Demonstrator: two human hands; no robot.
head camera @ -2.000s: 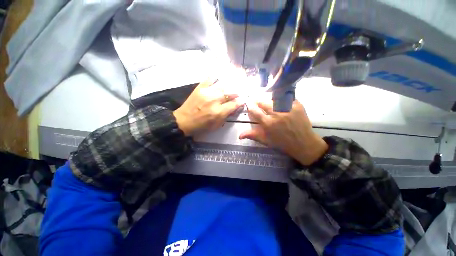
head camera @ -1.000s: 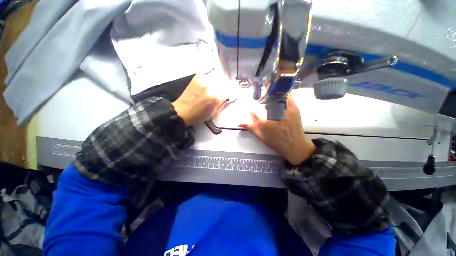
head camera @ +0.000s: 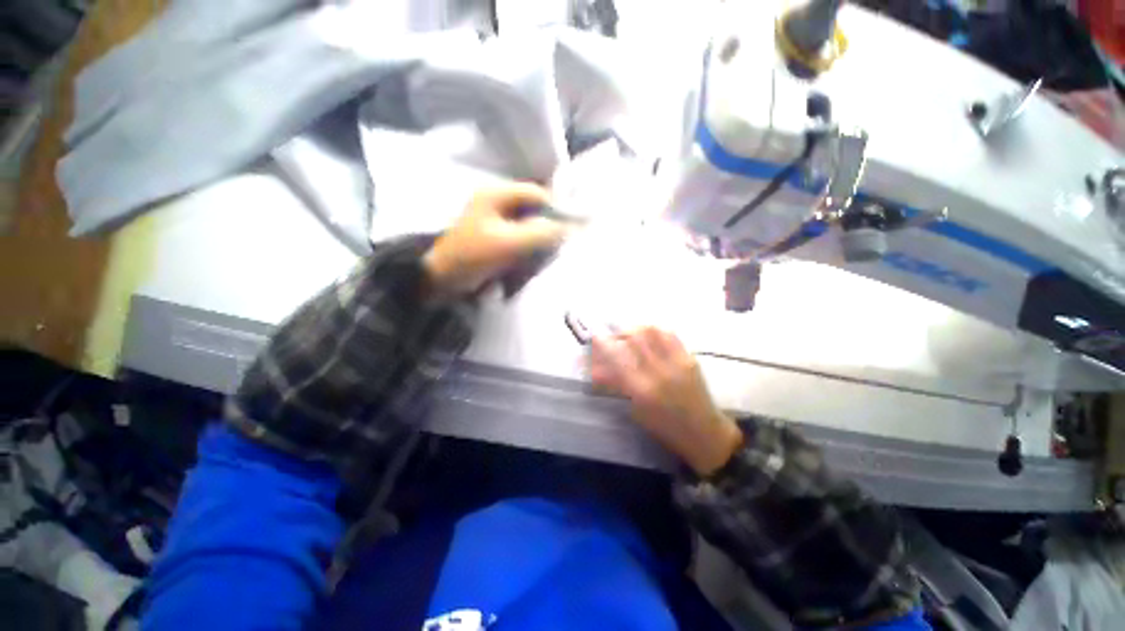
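Note:
Light grey fabric [head camera: 463,117] lies in folds left of the needle area. My left hand [head camera: 491,234] pinches the fabric's dark grey edge piece [head camera: 528,265], lifted a little at the left of the glare. My right hand [head camera: 654,380] rests low on the white machine bed [head camera: 790,382], right of the fabric. A small dark-edged item [head camera: 577,327] lies at its fingertips; blur hides what it is and whether it is gripped. The white sewing machine head [head camera: 753,117] stands at upper right. The needle and presser foot are lost in glare.
A grey ruler strip [head camera: 531,413] runs along the table's front edge. The worn wooden edge [head camera: 74,277] is at the left. A small dark lever [head camera: 1010,456] hangs at the right front. Grey cut pieces [head camera: 49,555] are heaped at lower left.
The view has shifted, showing more of the machine. My hands have moved apart and away from the needle area. My left hand has lifted the dark edge; my right hand has come towards the front.

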